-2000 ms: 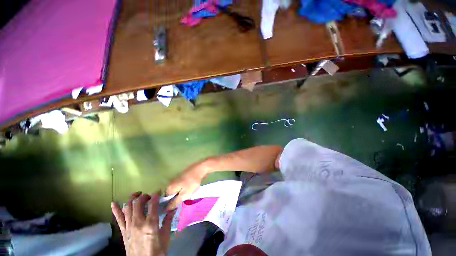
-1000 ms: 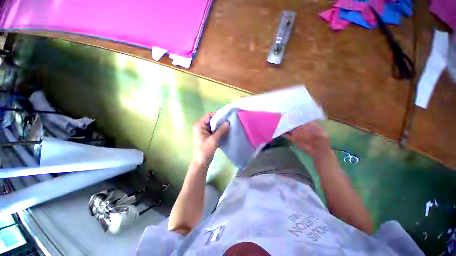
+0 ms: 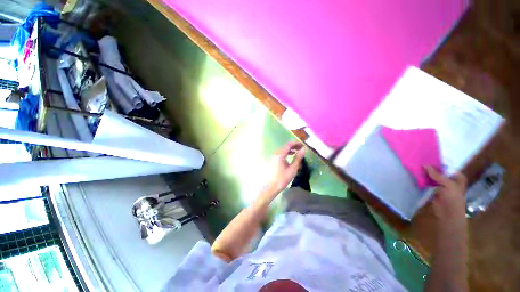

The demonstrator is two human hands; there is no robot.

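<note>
The white paper sheets point(image 3: 464, 117) lie at the table's edge beside the corner of the pink fabric lay point(image 3: 319, 63), with a blue-grey area on their near part. A pink fabric swatch point(image 3: 413, 149) lies on the papers. My right hand point(image 3: 447, 191) holds the swatch's lower corner between thumb and fingers. My left hand point(image 3: 288, 165) is raised over the floor near the table's edge, fingers curled and apart, with nothing seen in it.
A metal clip point(image 3: 484, 188) lies on the brown table right of the papers. White paper pieces point(image 3: 296, 121) poke out under the lay's corner. At left are large pale rolls point(image 3: 154, 154), a rack with bundled cloth point(image 3: 117, 80) and a grille-covered window point(image 3: 34, 228).
The view has turned left. The papers have moved from both hands onto the table beside the lay. My left hand has let go of them, and my right hand has taken the swatch's corner.
</note>
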